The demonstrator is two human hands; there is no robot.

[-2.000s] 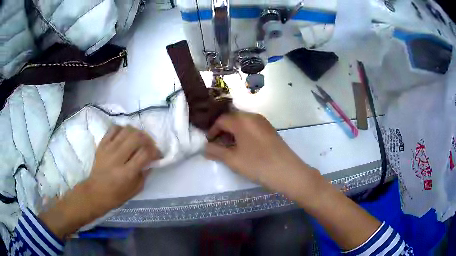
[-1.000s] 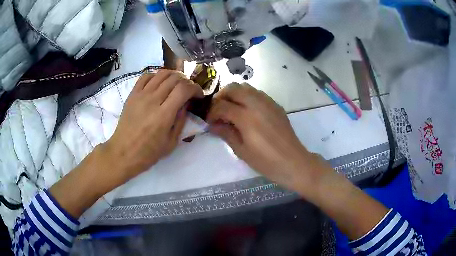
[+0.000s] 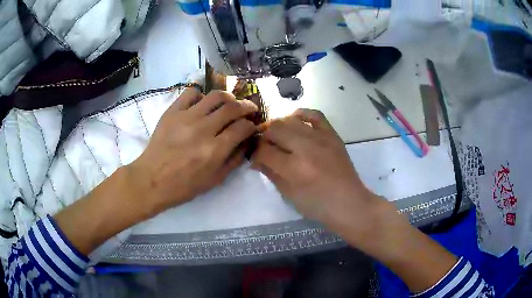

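Note:
The dark brown cuff piece (image 3: 253, 110) lies at the lit needle area, mostly hidden under my fingers. My left hand (image 3: 201, 139) presses on the white quilted sleeve (image 3: 125, 131) and the cuff, just in front of the presser foot (image 3: 248, 75). My right hand (image 3: 306, 154) pinches the cuff's near edge between thumb and fingers, close beside my left fingertips. The sleeve runs left from under my left hand. The exact joint of cuff and sleeve is hidden by my hands.
Snips with pink and blue handles (image 3: 406, 132), a brown strip (image 3: 430, 115) and a dark flat object (image 3: 368, 60) lie right of the needle. A dark strip with a gold zip (image 3: 76, 81) is at left. A printed plastic bag (image 3: 496, 169) is at right. A ruler strip (image 3: 233, 240) lines the front edge.
My left hand has moved from the sleeve to the needle area. The long brown strip end that stood out behind is now mostly covered. Both hands have come together at the cuff.

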